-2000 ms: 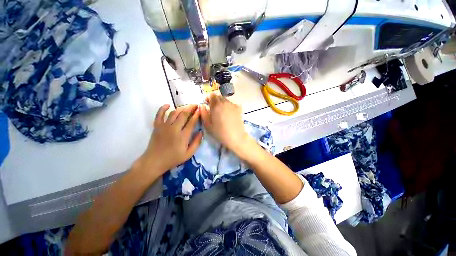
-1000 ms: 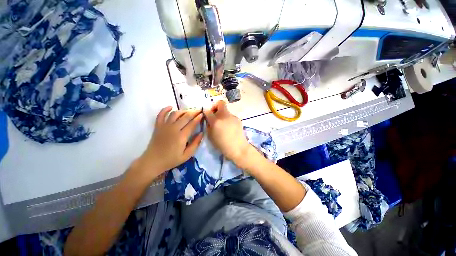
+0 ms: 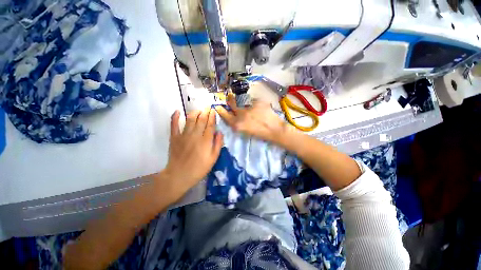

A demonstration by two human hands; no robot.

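Note:
The blue floral garment piece (image 3: 230, 176) lies at the table's front edge and hangs over the lap, its pale side up near the needle. Its narrow edge reaches the presser foot (image 3: 220, 96) of the white sewing machine (image 3: 242, 55). My left hand (image 3: 194, 145) lies flat with its fingertips at the cloth's left edge, just in front of the foot. My right hand (image 3: 256, 120) is on the cloth beside the needle area, its fingers bent over the edge. The exact pinch is hidden under the fingers.
A crumpled floral pile (image 3: 63, 74) lies on the left. Scissors with red and yellow handles (image 3: 301, 108) lie right of the needle, with a greyish tangle (image 3: 320, 77) behind them. A small metal tool (image 3: 377, 98), black pieces (image 3: 419, 94) and a white roll (image 3: 450, 88) lie farther right.
My right hand has turned and its forearm has swung out to the right. The cloth beneath has shifted right and spread, with more pale side showing. My left hand has moved slightly right.

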